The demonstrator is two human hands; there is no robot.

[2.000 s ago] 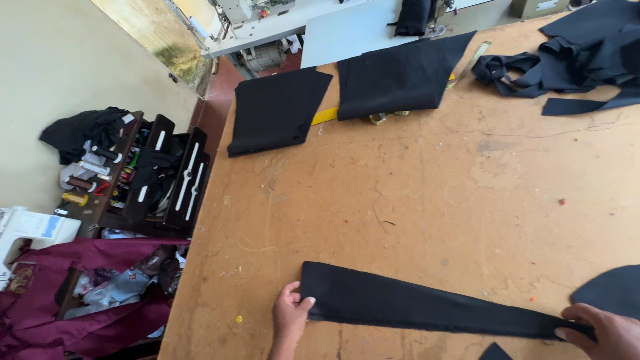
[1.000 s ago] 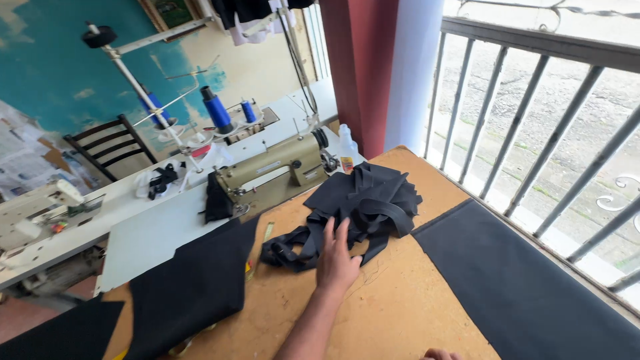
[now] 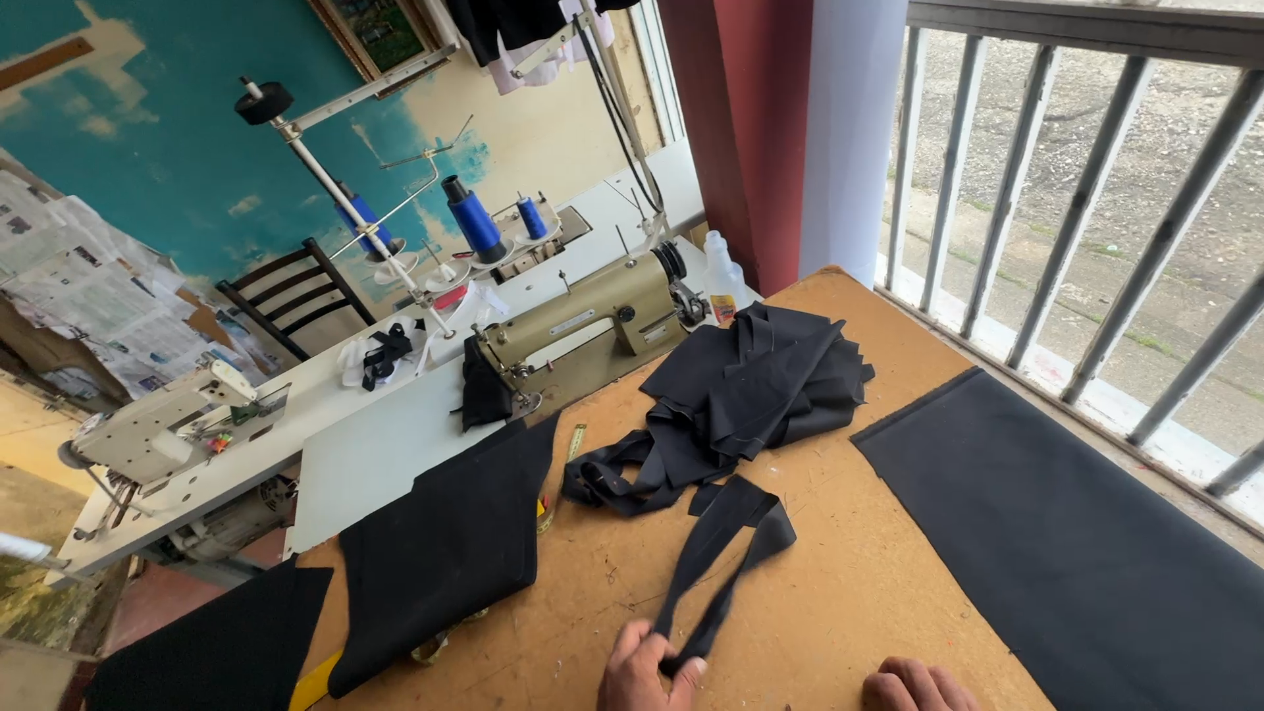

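My left hand grips one end of a long black fabric strip, which loops forward over the brown tabletop. Just beyond the strip lies a crumpled heap of black fabric pieces. My right hand rests at the lower edge of the view with its fingers curled; whether it holds anything is hidden. Flat black cut panels lie at the table's left edge, over a yellow measuring tape. A broad black fabric piece covers the right side.
An olive-green sewing machine stands behind the table, near a clear plastic bottle. Blue thread cones and a white sewing machine are farther left. A metal railing runs along the right.
The view has swung from the table's near part to the sewing machines and railing. My left hand, at the heap one second ago, has moved back toward me and now holds a strip.
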